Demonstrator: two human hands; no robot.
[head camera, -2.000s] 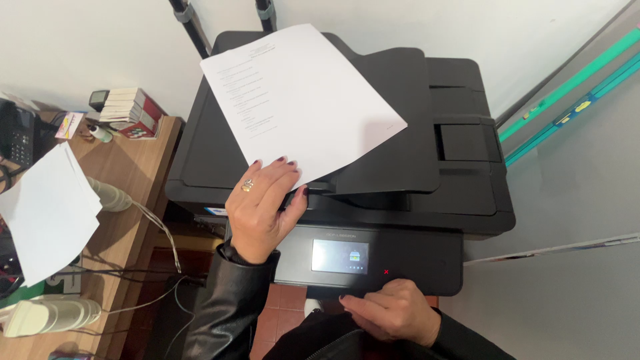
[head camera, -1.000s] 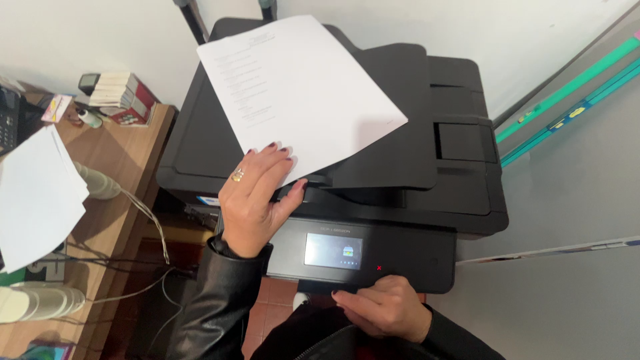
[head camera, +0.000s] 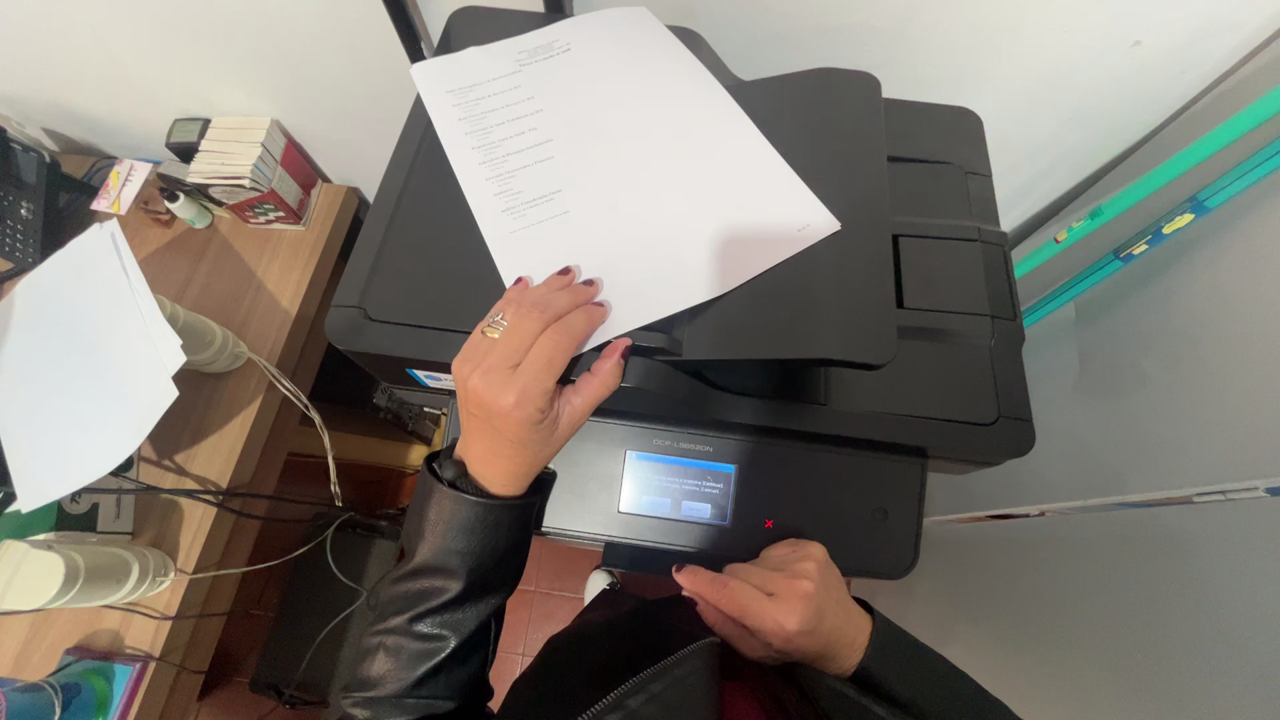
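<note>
My left hand (head camera: 530, 375), with rings and dark nail polish, holds the near corner of a printed sheet stack (head camera: 640, 180) between fingers on top and thumb at the edge. The paper slants across the top of a black multifunction printer (head camera: 410, 270), partly over its document feeder tray (head camera: 790, 290). My right hand (head camera: 780, 600), fingers curled and seemingly holding nothing, is just below the control panel (head camera: 860, 510), near its lower edge. The lit touchscreen (head camera: 678, 487) shows a text message with two buttons. A red cross (head camera: 769, 524) glows to its right.
On the left, a wooden desk (head camera: 270, 300) carries loose white sheets (head camera: 80, 350), a desk phone (head camera: 20, 200), a box of booklets (head camera: 250, 180), a small bottle (head camera: 187, 208) and white cylindrical items (head camera: 85, 575) with cables. Green-edged panels (head camera: 1170, 200) stand at the right.
The touchscreen has switched from a picture with small marks to a text message with buttons. Both hands have stayed in about the same places, the left one still on the paper.
</note>
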